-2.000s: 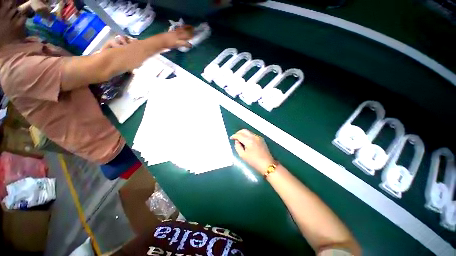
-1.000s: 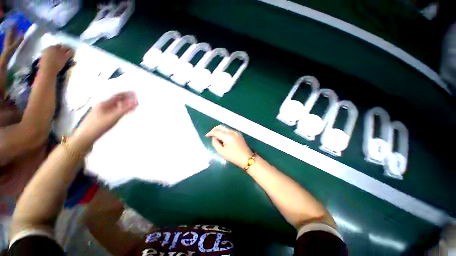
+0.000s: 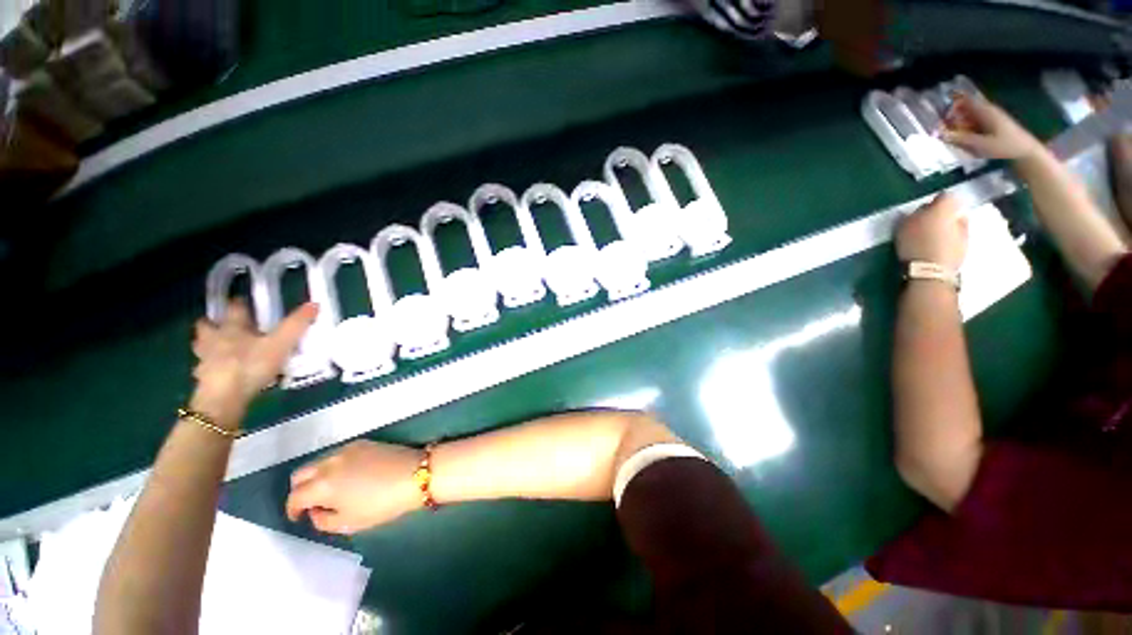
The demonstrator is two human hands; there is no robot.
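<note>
Several white plastic loop-shaped units [image 3: 428, 279] stand in a close row on the green belt, their round discs toward me. My left hand [image 3: 248, 354] is over the leftmost units, thumb and fingers spread; it hides the lower part of the end unit, and no firm grip shows. My right hand [image 3: 360, 484] rests low over the bench, right of my left forearm, its fingers curled and no object visible in it. White flat sleeves [image 3: 267, 577] lie at the lower left, partly behind my left forearm.
A white strip [image 3: 546, 335] edges the belt. At the right, a person in dark red has one hand [image 3: 987, 130] at another group of white units [image 3: 906, 130] and the other by the strip, beside white sheets [image 3: 993, 267]. Stacked boxes [image 3: 93, 68] stand at the far left.
The view has swung right. My left hand has moved from over the sleeves to the units, which now form one close row instead of separate groups. My right hand stays curled.
</note>
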